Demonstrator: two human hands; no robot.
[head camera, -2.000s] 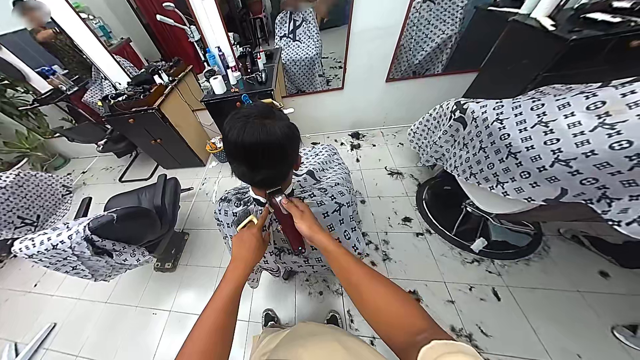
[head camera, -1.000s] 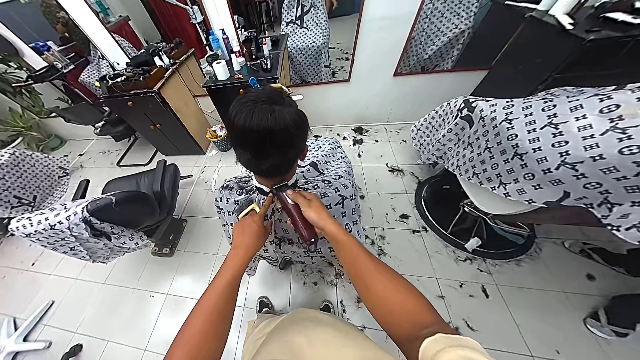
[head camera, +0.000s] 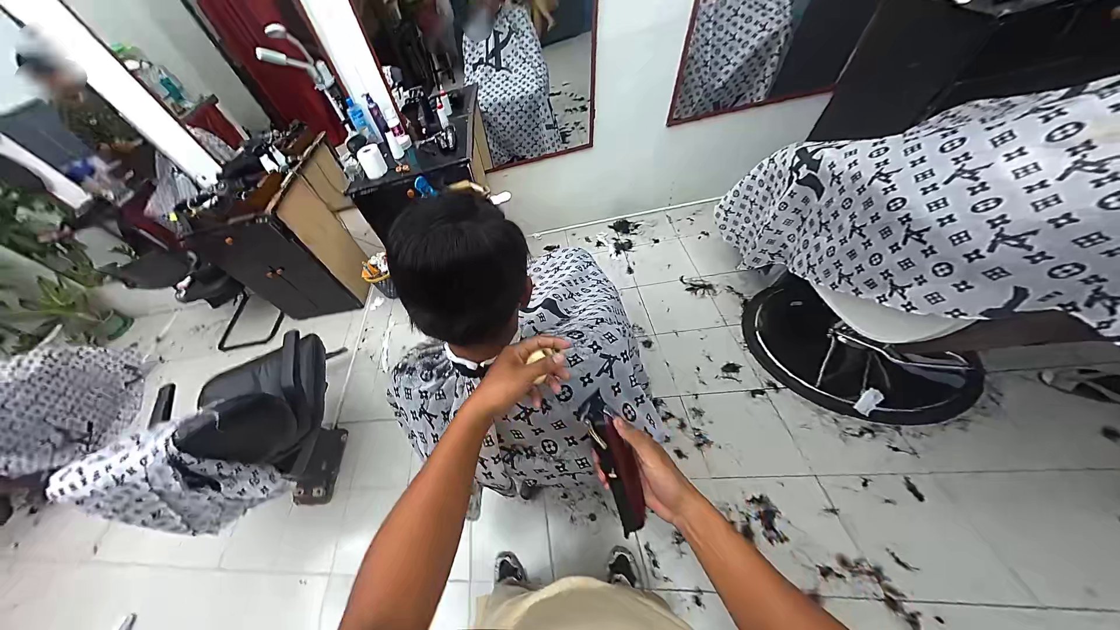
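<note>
A seated person with short dark hair (head camera: 457, 262) faces away from me, draped in a white patterned barber's cape (head camera: 577, 350). My right hand (head camera: 652, 468) grips a dark red hair clipper (head camera: 619, 472), its blade end pointing up and away, apart from the head. Behind the person's right shoulder, my left hand (head camera: 525, 374) is raised with bent fingers around a pale yellow object (head camera: 544, 357), possibly a comb, mostly hidden by the fingers. A white strip (head camera: 464, 357) circles the person's neck above the cape.
At the left stands a black barber chair (head camera: 262, 402) with a cape over it. Another cape (head camera: 927, 210) covers a chair on a round black base (head camera: 862, 350) at the right. A dark counter (head camera: 420, 166) holds bottles and a white roll. Hair clippings (head camera: 766, 516) lie on the tiled floor.
Both hands have left the nape, where the clipper was. My right hand has drawn the clipper back and to the right; my left hand has risen and moved right across the cape.
</note>
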